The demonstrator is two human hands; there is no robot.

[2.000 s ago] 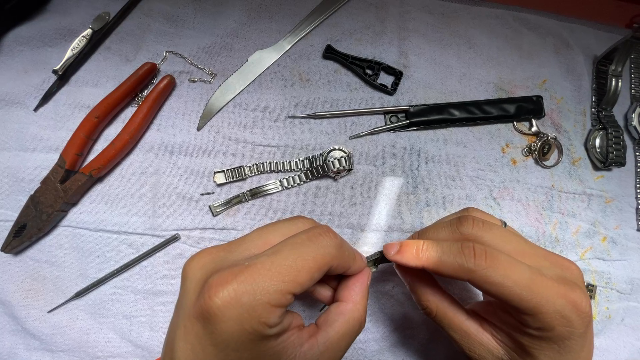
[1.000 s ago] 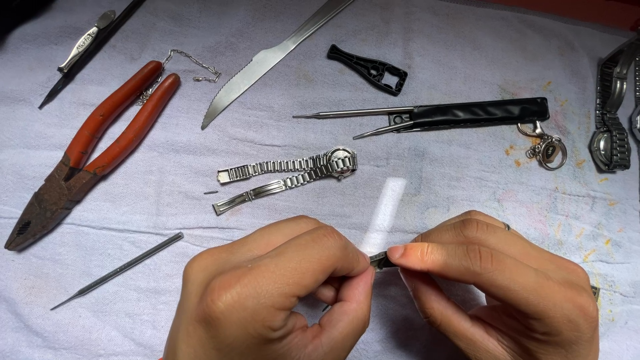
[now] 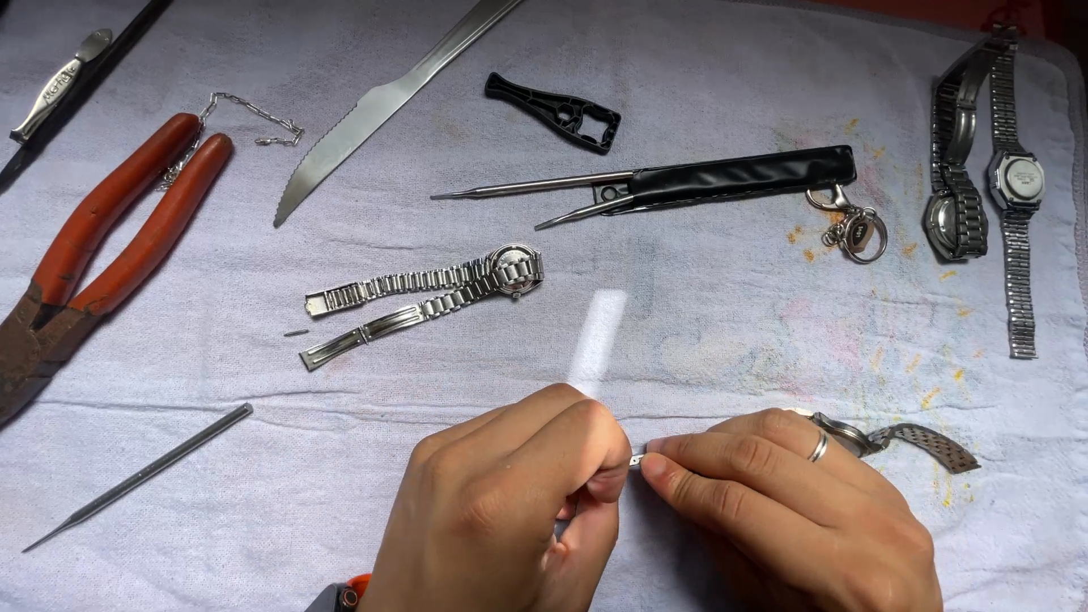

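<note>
My left hand (image 3: pixel 518 501) and my right hand (image 3: pixel 790 501) meet low in the middle of the head view. Between their fingertips shows a small metal piece (image 3: pixel 637 460), mostly hidden, pinched by both. Behind my right hand lies a wristwatch (image 3: pixel 841 432) with a metal mesh-like strap (image 3: pixel 935 446) spread to the right. Farther up and left rests another watch (image 3: pixel 513 270) with its steel link bracelet (image 3: pixel 425 279) unfastened, and a tiny metal pin (image 3: pixel 296 332) beside the clasp.
Orange-handled pliers (image 3: pixel 127 221), a pointed metal tool (image 3: pixel 140 476), a thin chain (image 3: pixel 255 110) and a serrated knife (image 3: pixel 374 102) lie left. Above centre are a black plastic opener (image 3: pixel 557 115) and a black sleeve (image 3: pixel 739 178) with metal picks. Two watches (image 3: pixel 956 221) (image 3: pixel 1017 178) lie right.
My hands have moved, and the view has shifted somewhat. The watch behind my right hand now shows, where earlier it was almost wholly hidden.
</note>
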